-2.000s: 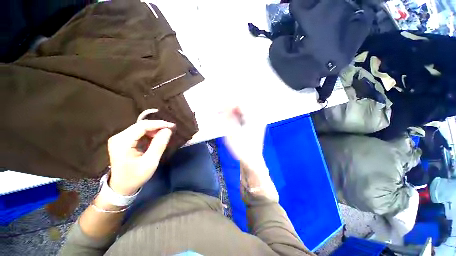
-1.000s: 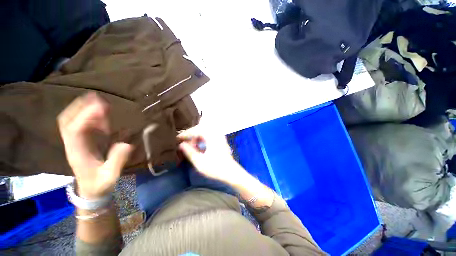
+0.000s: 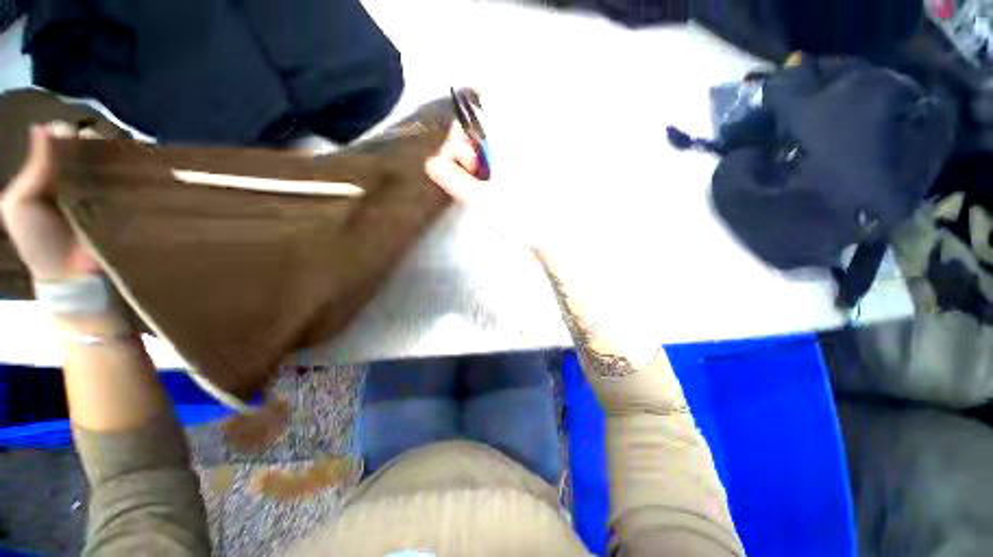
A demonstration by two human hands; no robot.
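The brown trousers (image 3: 234,234) are stretched and raised between my two hands over the table's left half, blurred by motion. A white drawcord (image 3: 267,185) lies across their upper part. A thin pale line runs down their left edge to a low corner. My left hand (image 3: 49,207) grips the cloth at the far left. My right hand (image 3: 460,172) is at the cloth's upper right corner, with the dark-bladed thread snips (image 3: 473,128) in it. Whether its fingers also pinch the cloth is not clear.
The white table (image 3: 588,152) bears dark garments (image 3: 207,65) at the back left and a dark bag (image 3: 833,163) with a strap at the right. A blue bin (image 3: 762,424) stands below the right front edge. Olive and patterned bundles (image 3: 936,348) lie at far right.
The trousers have been picked up and spread between my hands. My left hand has moved left and up, my right hand forward and up. The view has shifted, and the dark garments show more fully.
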